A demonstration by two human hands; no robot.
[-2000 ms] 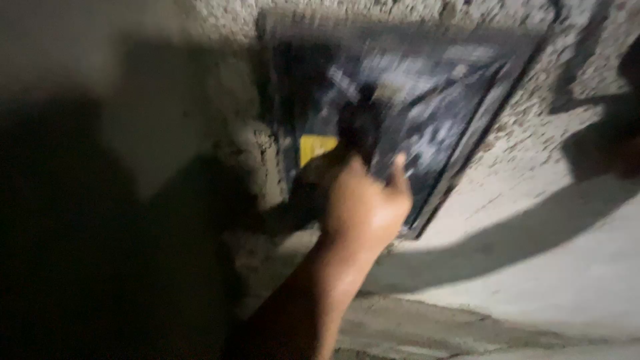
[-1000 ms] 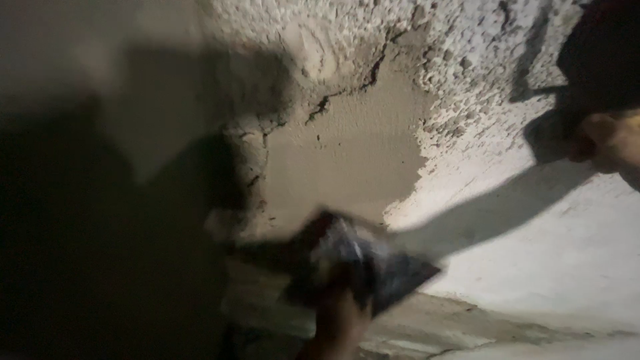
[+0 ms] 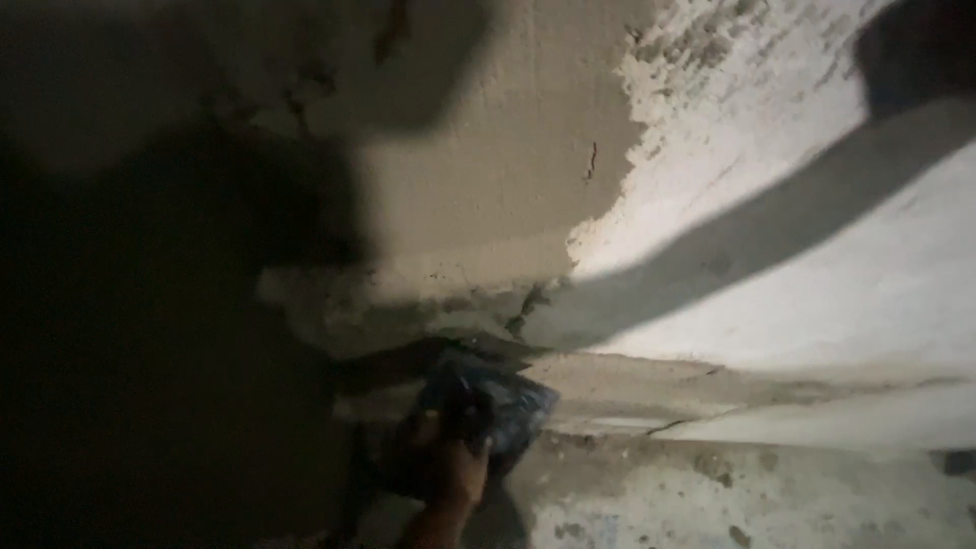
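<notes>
Low in the middle of the head view, my left hand [image 3: 454,469] is closed around the handle of a dark, flat-bladed plastering trowel [image 3: 518,404]. The blade lies over a ledge-like band along the foot of the rough surface. It is blurred and partly in shadow, so contact with the surface cannot be told. Above it spreads a smooth grey-brown patch of plaster [image 3: 488,183] with a short dark crack near its right side. My right hand cannot be made out.
White, partly pitted wall surface [image 3: 823,282] lies to the right of the patch. A cracked ledge [image 3: 633,389] runs across below, above a stained, mottled surface [image 3: 648,496]. Deep shadow covers the left, and an arm-like shadow crosses the right. A dark shape [image 3: 923,61] fills the upper right corner.
The trowel has moved down from the rough upper area to the ledge, with my left hand still on it. A hand seen at the right edge one second ago no longer shows.
</notes>
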